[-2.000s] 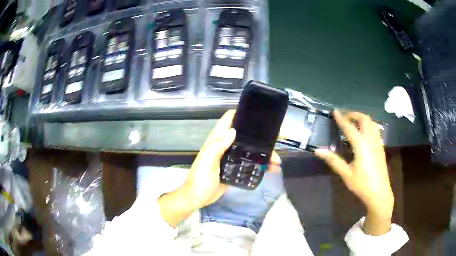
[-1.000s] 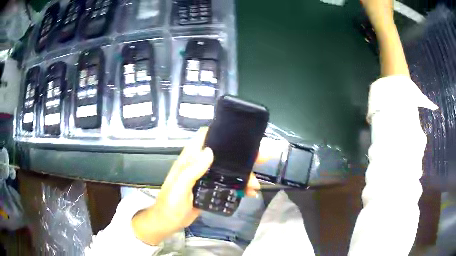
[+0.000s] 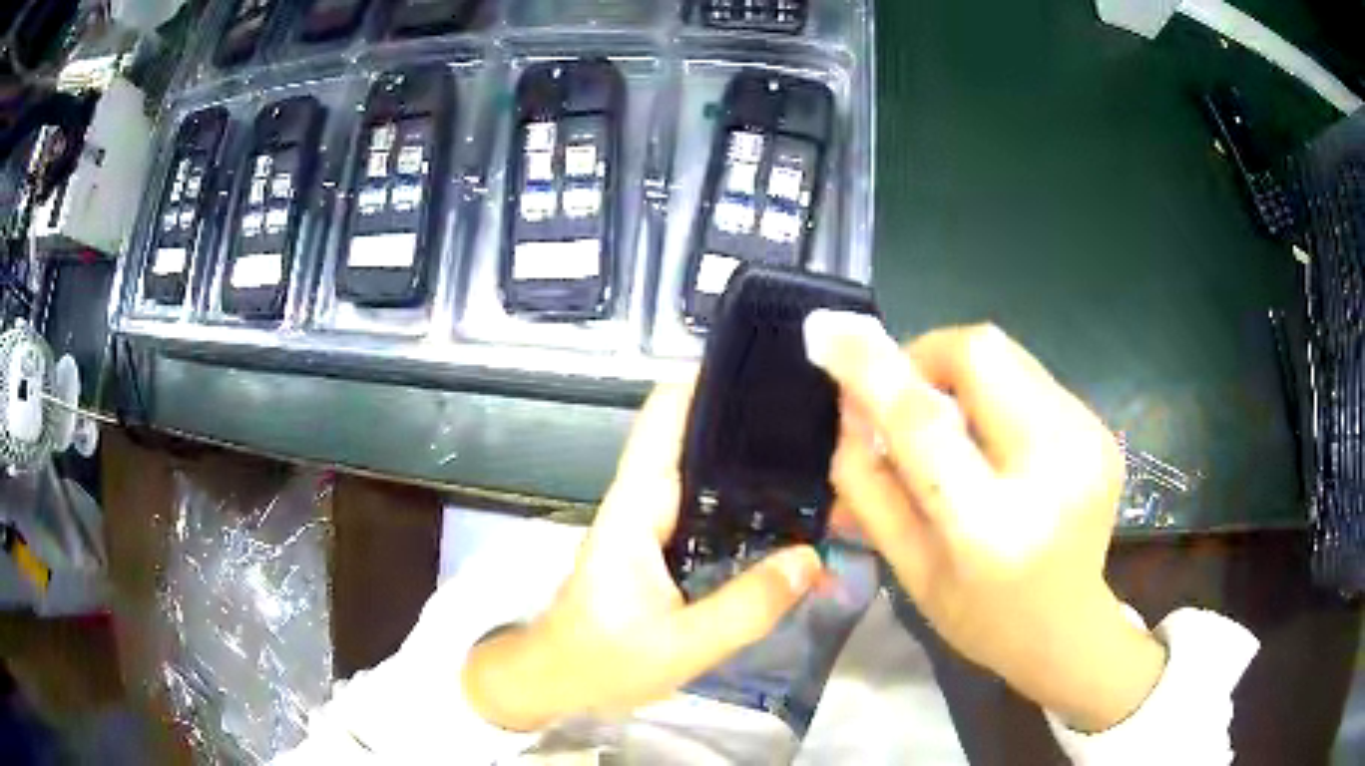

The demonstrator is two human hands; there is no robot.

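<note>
My left hand (image 3: pixel 644 599) holds a black keypad phone (image 3: pixel 764 404) above my lap, screen facing up and tilted, its thumb over the lower keys. My right hand (image 3: pixel 988 494) is at the phone's upper right, fingertips on the dark screen area. The fingertips look pale and overexposed; whether they hold a wipe or film cannot be told. Behind the phone, a clear phone tray (image 3: pixel 494 352) holds black phones (image 3: pixel 562 187) with pale contacts and white labels.
A loose black phone (image 3: pixel 1254 165) lies at the upper right of the dark green bench (image 3: pixel 1048 195). Shiny clear plastic (image 3: pixel 1153 479) shows beside my right hand. Ribbed stacked trays (image 3: pixel 1340 359) stand far right. A white fan (image 3: pixel 30 397) is at left, with a clear film heap (image 3: pixel 247 614) below.
My right hand has come back from the upper right of the bench to the phone's screen. The white piece seen earlier at the right bench edge no longer shows there.
</note>
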